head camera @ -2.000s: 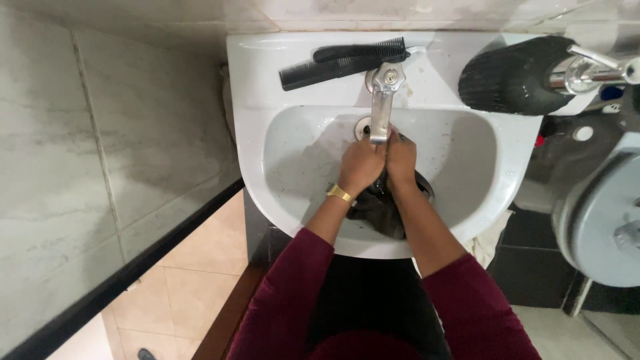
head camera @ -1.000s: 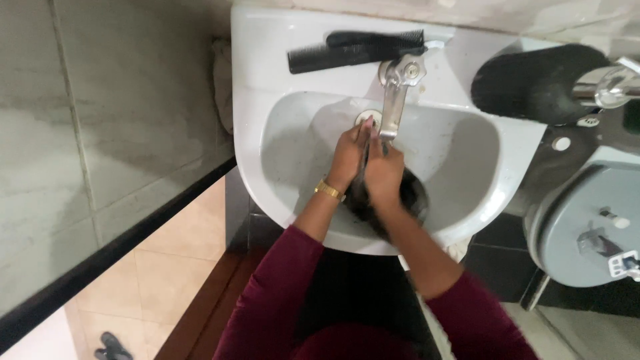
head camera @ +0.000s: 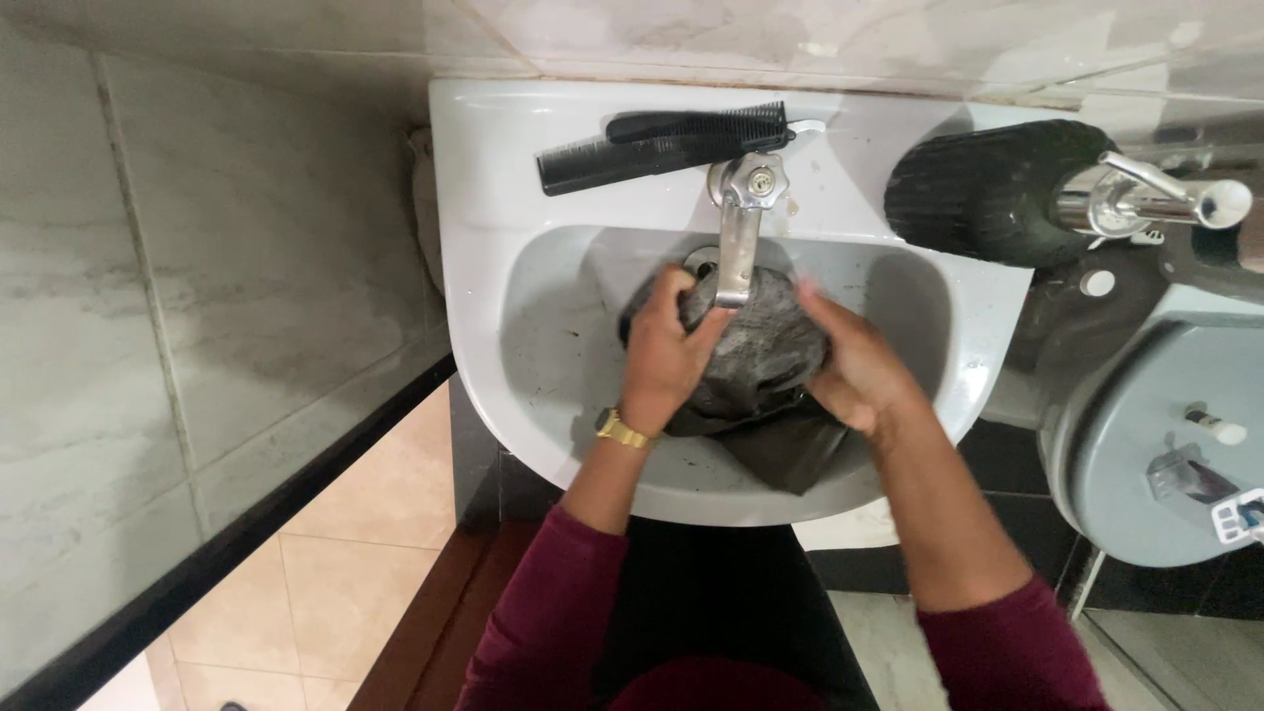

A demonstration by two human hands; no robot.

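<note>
A dark grey wet cloth item (head camera: 755, 346) is bunched under the metal tap (head camera: 741, 227), inside the white washbasin (head camera: 538, 385). My left hand (head camera: 664, 341), with a gold watch on its wrist, grips the cloth's left side, thumb close to the spout. At the right side of the cloth is my right hand (head camera: 854, 360), slightly blurred, its thumb raised and its fingers against the cloth's edge; how firmly it holds is not plain. A darker flap (head camera: 790, 449) of the item hangs down toward the basin's front wall.
Behind the tap, black combs (head camera: 642, 158) lie on the basin ledge. A dark ribbed pump bottle (head camera: 987, 193) is at the ledge's right. Farther right is a grey toilet lid (head camera: 1136, 395) with small items on it. A tiled wall (head camera: 276, 247) rises at the left.
My hands were close together beneath the tap and have moved apart to either side of the cloth. The cloth is now raised under the spout and spread wider.
</note>
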